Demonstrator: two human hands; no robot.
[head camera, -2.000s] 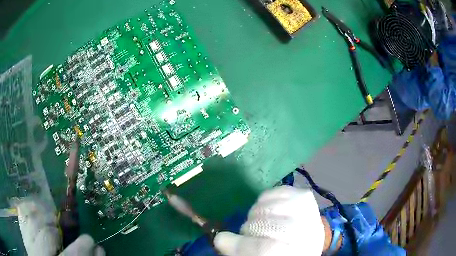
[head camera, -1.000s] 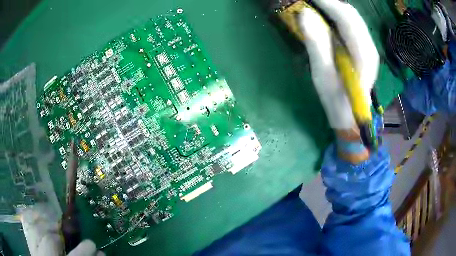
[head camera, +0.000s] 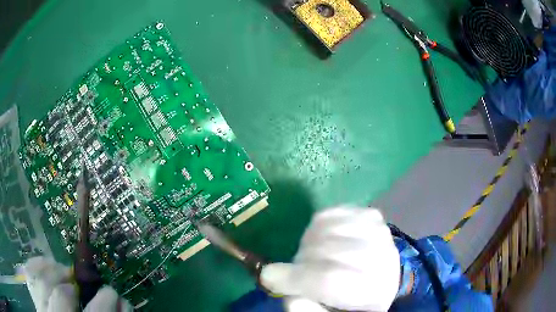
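The green circuit board (head camera: 183, 143) lies at an angle on the green mat, dense silvery parts on its left half. My gloved right hand (head camera: 341, 262) is shut on a soldering iron (head camera: 228, 244) whose tip is at the board's lower edge, near the pale connectors. My gloved left hand (head camera: 70, 289) holds a second soldering iron (head camera: 84, 228), its barrel pointing up over the board's left part; its handle is mostly hidden. A thin solder wire (head camera: 152, 268) runs from my left hand to near the right iron's tip.
A yellow sponge (head camera: 341, 24) in its tray is at the top. Nippers (head camera: 427, 61) lie right of it. A black round fan grille (head camera: 495, 39) is at upper right, beside another person's blue sleeve (head camera: 527, 91). A clear template (head camera: 18, 201) lies at far left. Dark specks dot the mat (head camera: 317, 143).
My right hand has come back from the sponge at the top to the board's lower edge with the iron. The board shows further left. My left hand still holds its iron.
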